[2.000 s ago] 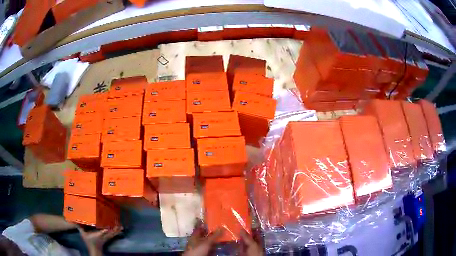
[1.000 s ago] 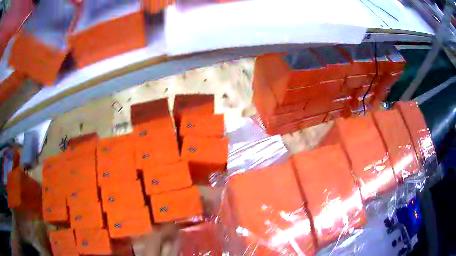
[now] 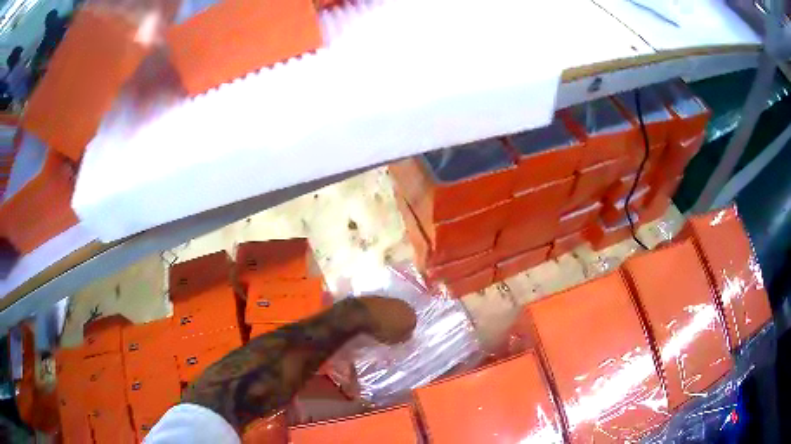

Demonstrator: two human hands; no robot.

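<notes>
A sheaf of clear, crinkly film bags (image 3: 434, 347) lies on the board in the middle. A mottled, blurred arm with a white sleeve enters from the lower left; it appears to be mine. My left hand (image 3: 388, 319) is at its end, over the near left edge of the film; its fingers cannot be made out. My right hand is out of the picture. Closed orange boxes (image 3: 147, 347) stand in tight rows at lower left, partly behind the arm. Film-wrapped orange boxes (image 3: 598, 347) stand in a slanting row at lower right, with white glare.
A white-topped shelf (image 3: 347, 113) crosses the upper view, with open orange box halves (image 3: 243, 43) at its left. Stacked orange boxes with grey tops (image 3: 473, 208) stand under its right side. A dark cable (image 3: 643, 156) hangs before them. A plywood board (image 3: 347, 221) lies beneath.
The view has swung forward and right, so the boxes sit lower and the shelf fills more of the picture. An arm now reaches to the film; the box held at the bottom earlier is not identifiable.
</notes>
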